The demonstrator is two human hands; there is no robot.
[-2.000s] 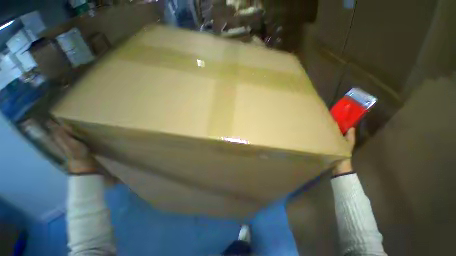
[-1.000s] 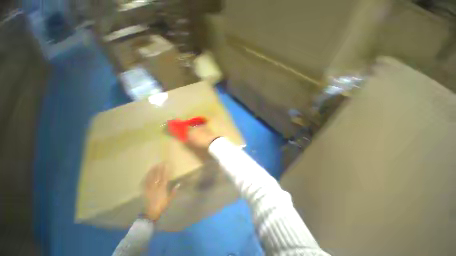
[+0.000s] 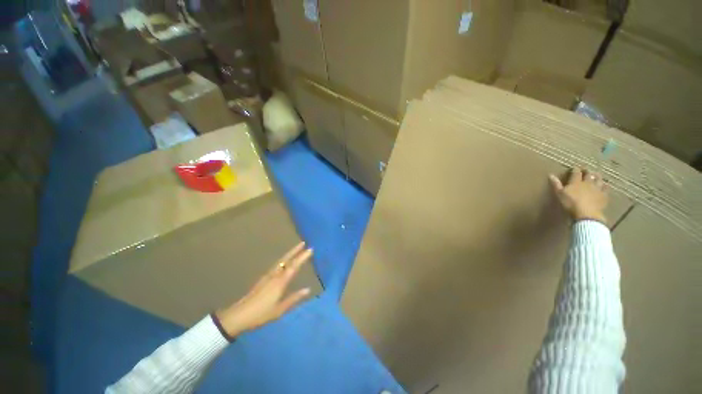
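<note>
A stack of flat cartons (image 3: 469, 223) leans upright at the right, its several top edges showing. My right hand (image 3: 583, 196) lies with its fingertips at the top edge of the front blank; whether it grips the sheet cannot be told. My left hand (image 3: 269, 296) is empty with fingers apart, in front of the taped shipping carton's near side. The closed shipping carton (image 3: 192, 258) stands on the floor at the left. The red tape gun (image 3: 204, 176) with a yellow part lies on top of it.
Tall stacked cartons (image 3: 362, 54) with small white labels stand behind. Smaller boxes (image 3: 197, 101) and a pale bundle (image 3: 281, 121) stand beyond the taped carton. The blue floor (image 3: 308, 185) shows between the taped carton and the flat stack.
The carton, held in both hands two seconds ago, now stands on the floor. My right hand has let go of the tape gun on its top and moved right to the flat stack. My left hand has left the carton.
</note>
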